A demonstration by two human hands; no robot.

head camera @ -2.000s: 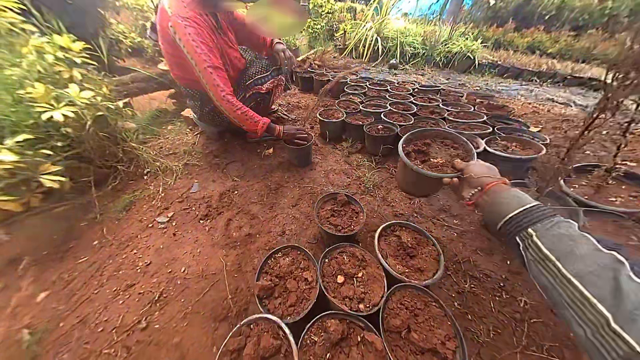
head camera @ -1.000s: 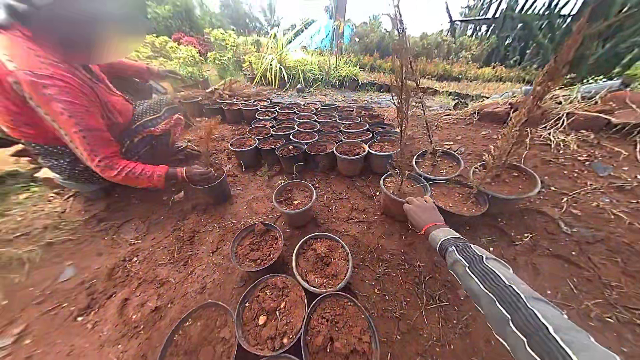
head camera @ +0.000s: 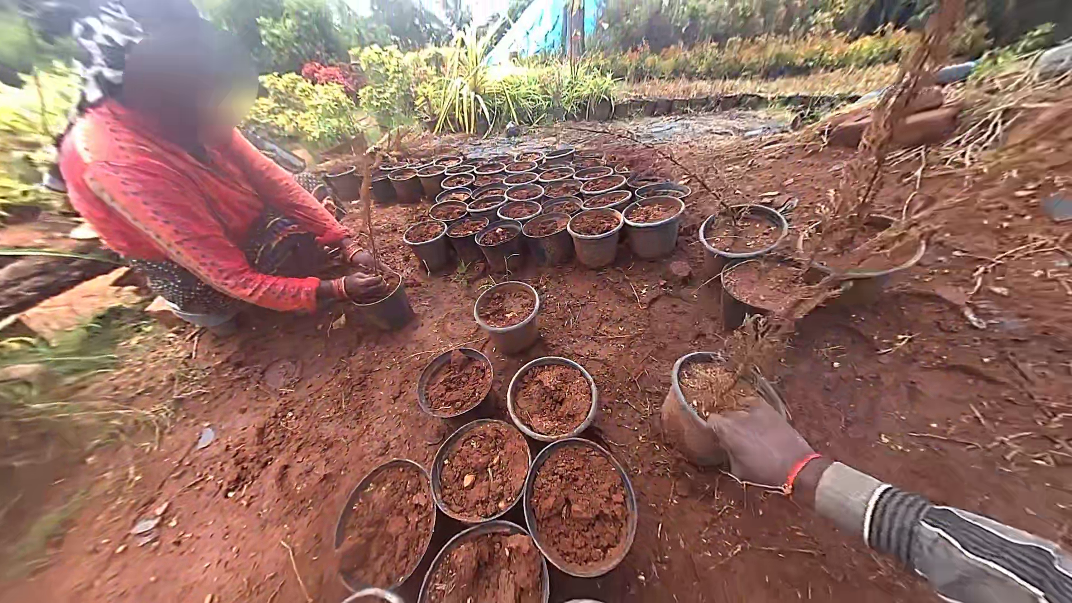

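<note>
My right hand [head camera: 760,444], with a red thread at its wrist, grips the near rim of a plastic nursery pot [head camera: 688,427] at the right. A dried plant stands in this pot, which tilts slightly. My left hand is out of view. To the left of the held pot, several soil-filled pots [head camera: 551,398] stand close together at the bottom centre. A single pot [head camera: 507,316] stands just behind them.
At the left a person in a red top [head camera: 180,218] crouches, both hands at a pot [head camera: 387,308] with a thin dry plant. Rows of soil-filled pots [head camera: 596,234] stand behind. More pots [head camera: 744,230] with dry plants are at the right, near bricks [head camera: 909,126].
Two seconds ago my right hand held up a soil-filled pot without a plant; now it grips a pot with a dried plant, nearer than the one it touched a second ago. The view has shifted.
</note>
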